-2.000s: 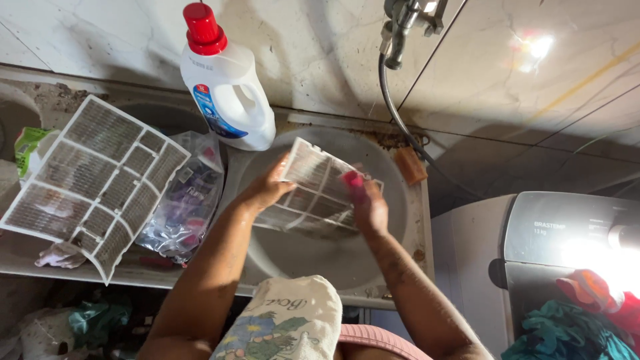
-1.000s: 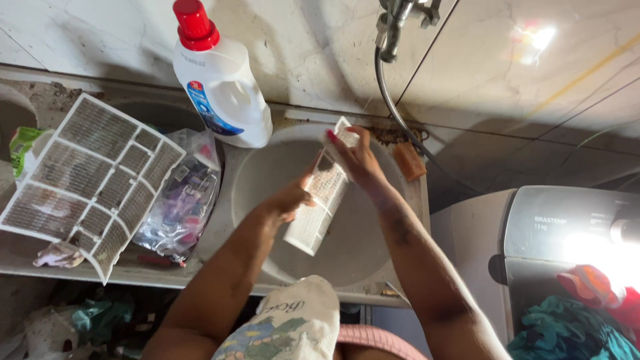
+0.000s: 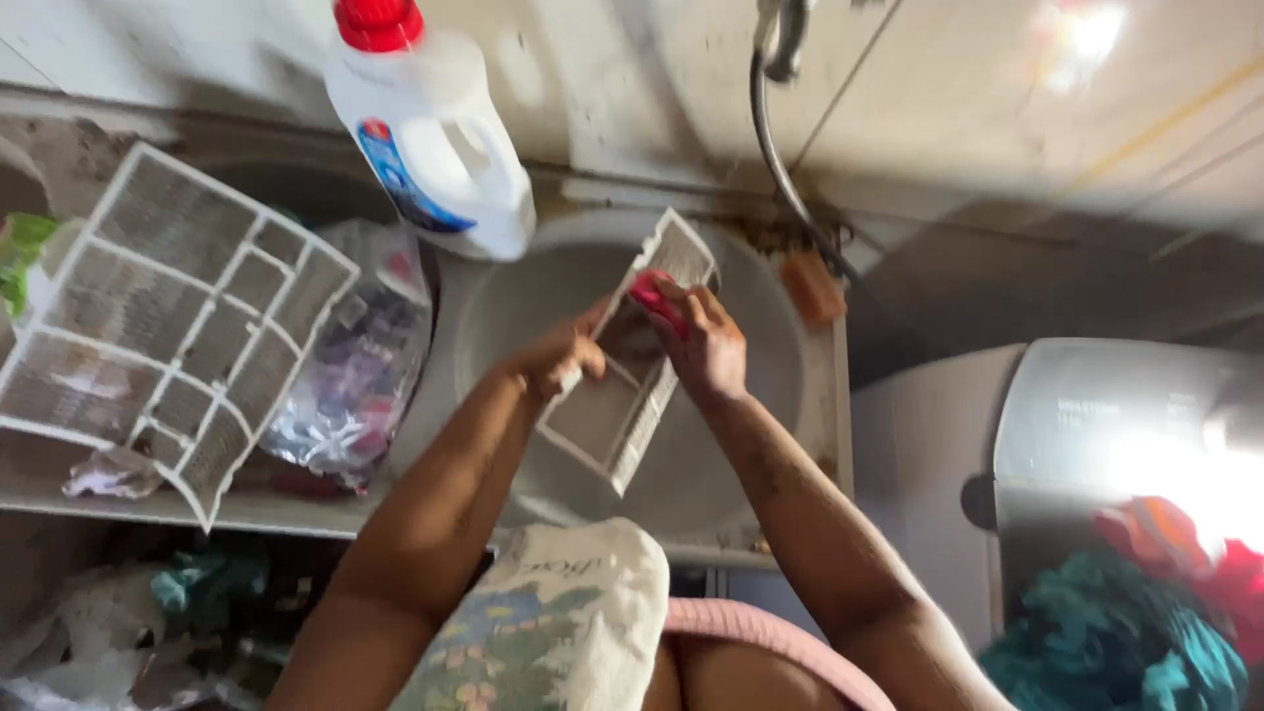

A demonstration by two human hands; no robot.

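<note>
Over the round basin of the sink (image 3: 494, 326), my left hand (image 3: 563, 360) grips the left edge of a white-framed mesh filter (image 3: 592, 410), which is tilted and looks bent. My right hand (image 3: 706, 341) presses a small red-pink thing (image 3: 657, 296), perhaps a sponge or brush, against the upper part of the mesh. Part of the mesh is hidden behind the right fingers. A larger mesh filter panel (image 3: 183, 252) with a white frame lies at the left, partly over a clear plastic bag (image 3: 341, 395).
A white detergent bottle (image 3: 444, 118) with a red cap stands behind the basin. A metal hose (image 3: 765, 128) hangs from the tap near an orange-brown block (image 3: 812, 288). At the right is a washing machine (image 3: 1086, 425) with teal cloth (image 3: 1106, 632) on it.
The filter in my hands has been turned and tilted over the basin. My right hand has come down from its top corner onto the mesh.
</note>
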